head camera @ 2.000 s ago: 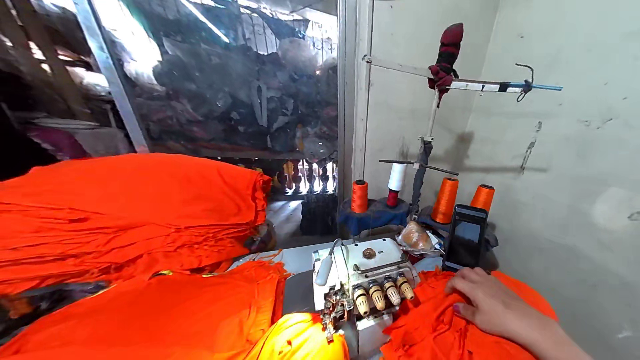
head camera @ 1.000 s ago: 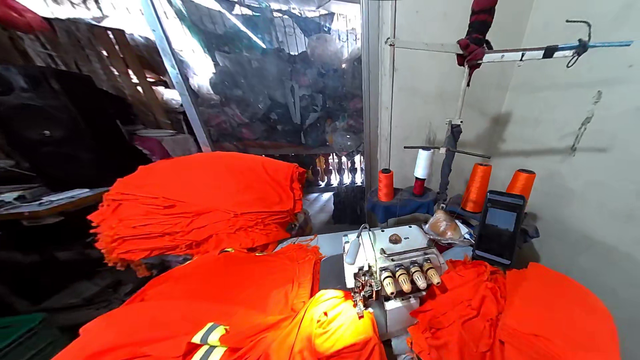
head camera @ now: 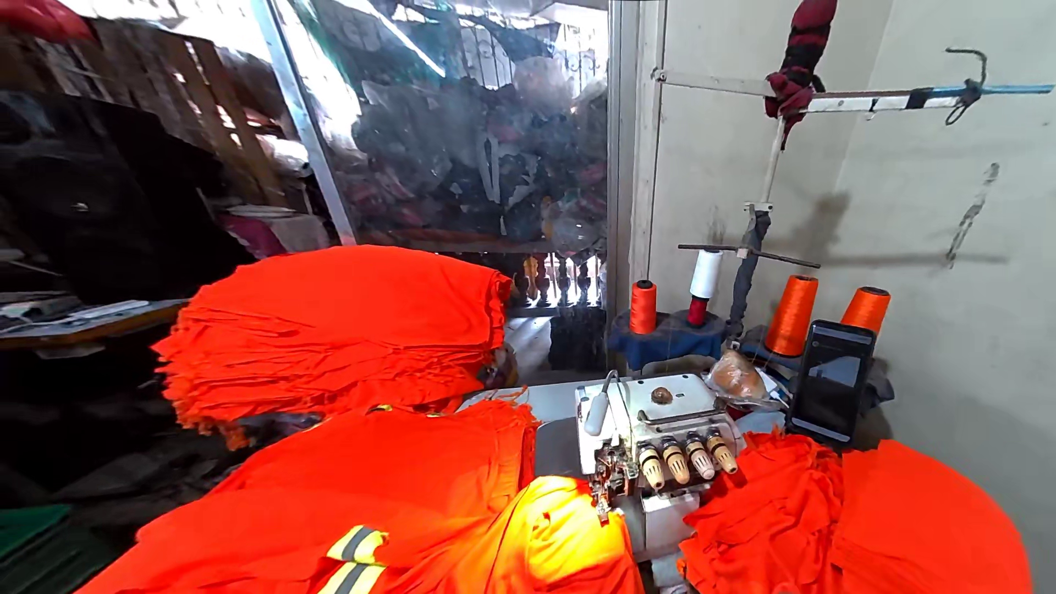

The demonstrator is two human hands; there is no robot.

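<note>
Neither of my hands is in view now. A white overlock sewing machine (head camera: 681,400) stands at the lower centre, with several tension dials along its front. Orange fabric (head camera: 396,470), bearing yellow and grey reflective strips (head camera: 357,561), spreads left of the machine. Part of it lies brightly lit beside the needle and presser foot area (head camera: 610,478). Behind it rises a thick stack of folded orange fabric (head camera: 346,322). On the right side lie a crumpled orange pile (head camera: 767,511) and a smoother orange piece (head camera: 924,528).
Orange thread cones (head camera: 792,316) and a white thread cone (head camera: 705,274) stand behind the machine, under a thread stand (head camera: 771,169). A smartphone (head camera: 831,381) leans upright near a plastic-wrapped item (head camera: 737,377). Pale walls bound the right; a glass pane (head camera: 487,140) is behind.
A hand that rested on the orange fabric right of the machine two seconds ago has left the view. The view has turned left, showing more of the dark area there.
</note>
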